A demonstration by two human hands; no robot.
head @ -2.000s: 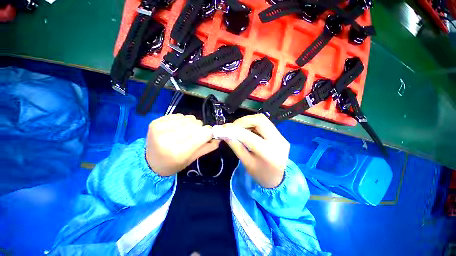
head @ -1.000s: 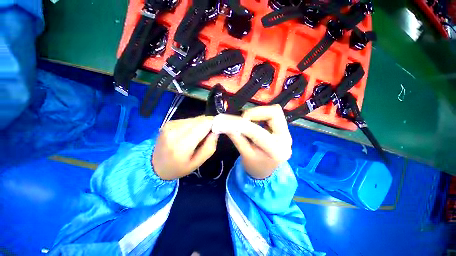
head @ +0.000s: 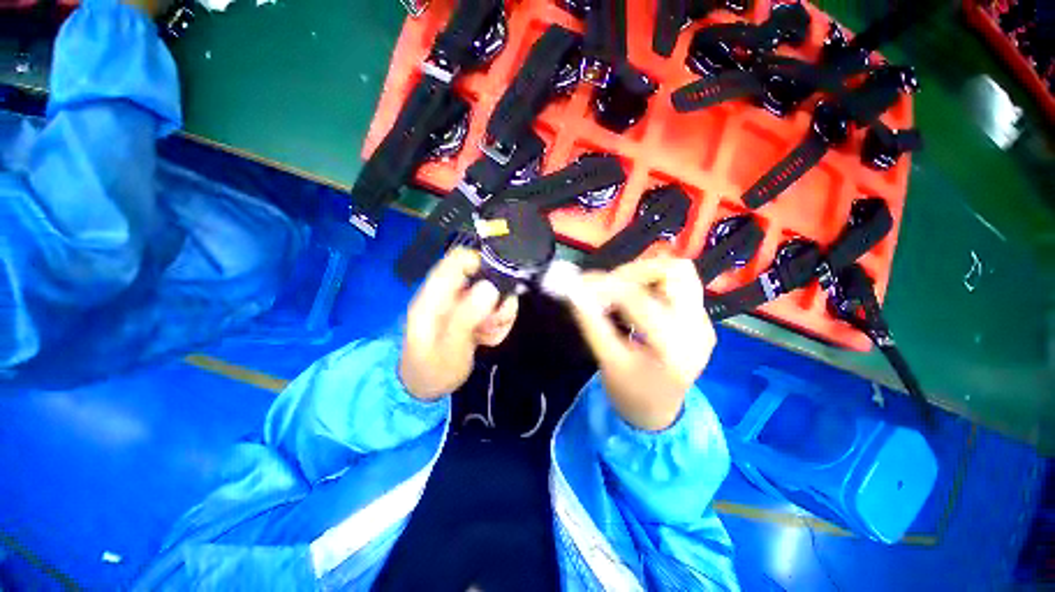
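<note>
My left hand (head: pixel 449 322) holds a black round watch (head: pixel 516 241) by its lower left edge, in front of the tray's near edge. A small yellow tab (head: pixel 494 228) shows on the watch's dark face. My right hand (head: pixel 654 335) pinches a small white wiping cloth (head: pixel 563 279) at the watch's lower right rim. The watch's strap is mostly hidden by my left hand or dark against my top. An orange-red compartment tray (head: pixel 706 127) holds several black watches, some straps hanging over its near edge.
The tray stands on a green bench (head: pixel 278 87). A neighbouring worker's blue sleeve (head: pixel 113 69) reaches in at the upper left. A blue stool (head: pixel 891 480) is below the bench at the right. Another red tray edge (head: pixel 1018 58) shows at the far right.
The watch, earlier mostly hidden behind my hands, now shows its face with the yellow tab. My hands have moved apart. The view has shifted, and the neighbour's arm shows at the upper left.
</note>
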